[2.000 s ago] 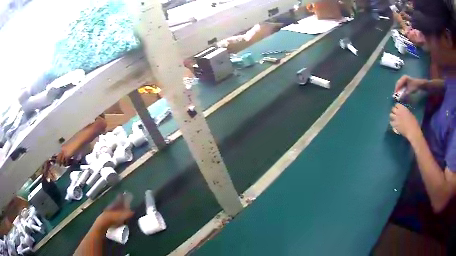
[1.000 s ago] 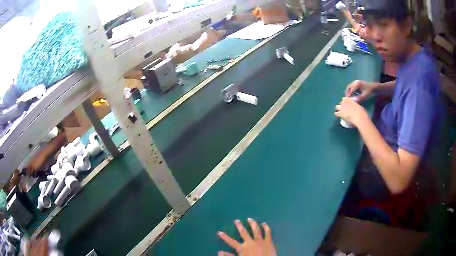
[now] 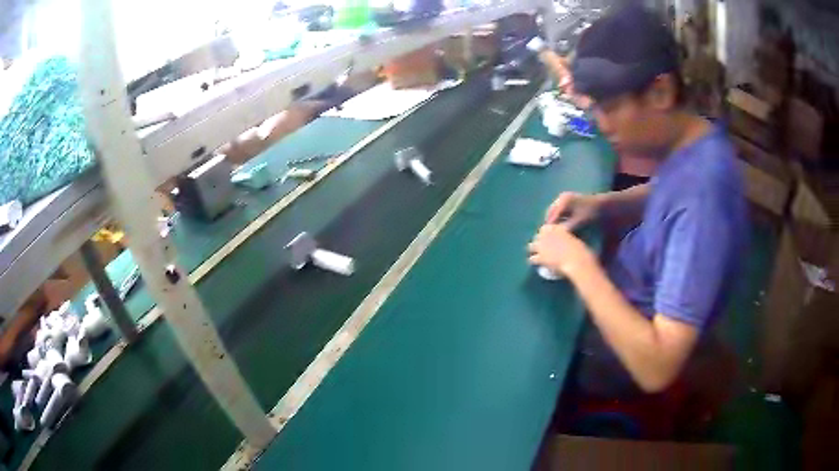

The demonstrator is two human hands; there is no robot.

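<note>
Neither of my hands is in the picture. A white handheld fan (image 3: pixel 317 255) lies on the dark green conveyor belt (image 3: pixel 221 322) left of centre, its head to the left and its handle to the right. A second white fan (image 3: pixel 413 166) lies farther up the belt, small and blurred. The green bench top (image 3: pixel 414 368) is nearest in front of me, right of the belt's pale rail (image 3: pixel 363 317).
A person in a blue shirt (image 3: pixel 690 221) sits at the bench's right edge, both hands around a small white part. White fans (image 3: pixel 51 359) are heaped at far left. A pale metal post (image 3: pixel 166 267) rises beside the belt. A cardboard box (image 3: pixel 635 454) is at bottom right.
The view has swung right, so belt, post and fans appear farther left. The hand with a white part at lower left and the spread hand at bottom centre are out of view.
</note>
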